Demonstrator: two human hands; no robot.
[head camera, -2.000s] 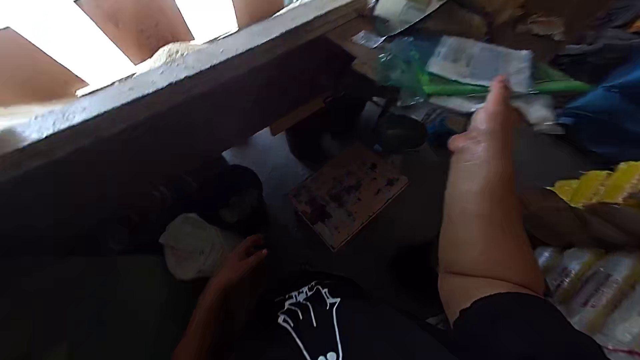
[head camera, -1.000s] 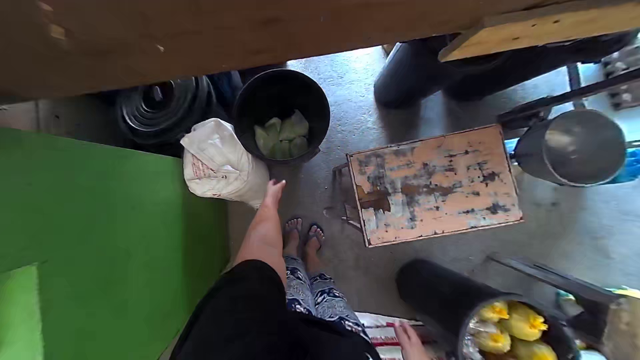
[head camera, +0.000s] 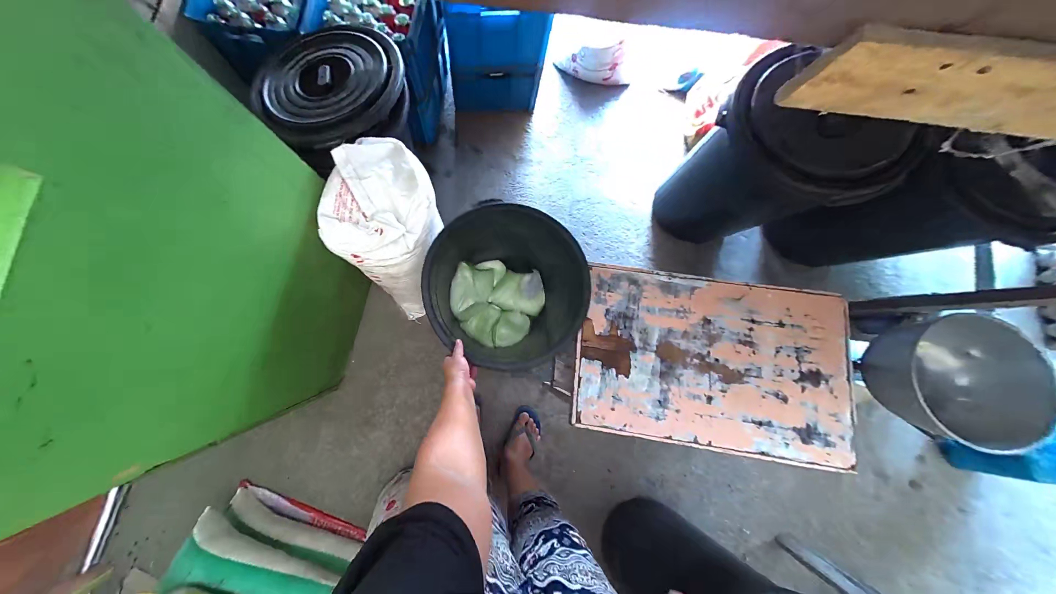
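A round black plastic bin (head camera: 429, 293) stands on the floor, with several light green plastic bags (head camera: 497, 301) bunched inside it. My left hand (head camera: 459, 369) is at the bin's near left rim and appears to grip it, though the fingers are partly hidden. Against the bin's left side leans or stands a white woven sack (head camera: 381, 206) with red print. To the right, the bin reaches the corner of a worn, peeling pink tabletop (head camera: 718, 363). My right hand is out of the picture.
A green panel (head camera: 190, 272) fills the left. Behind are a lidded black bin (head camera: 326, 82) and blue crates (head camera: 495, 58). More black bins (head camera: 792, 148) stand at upper right, a metal pot (head camera: 965, 384) at far right, and sacks (head camera: 264, 540) at lower left.
The black bin has come nearer my feet, from behind the white sack's right side to beside the pink tabletop's corner. My right hand has left the view, which has shifted.
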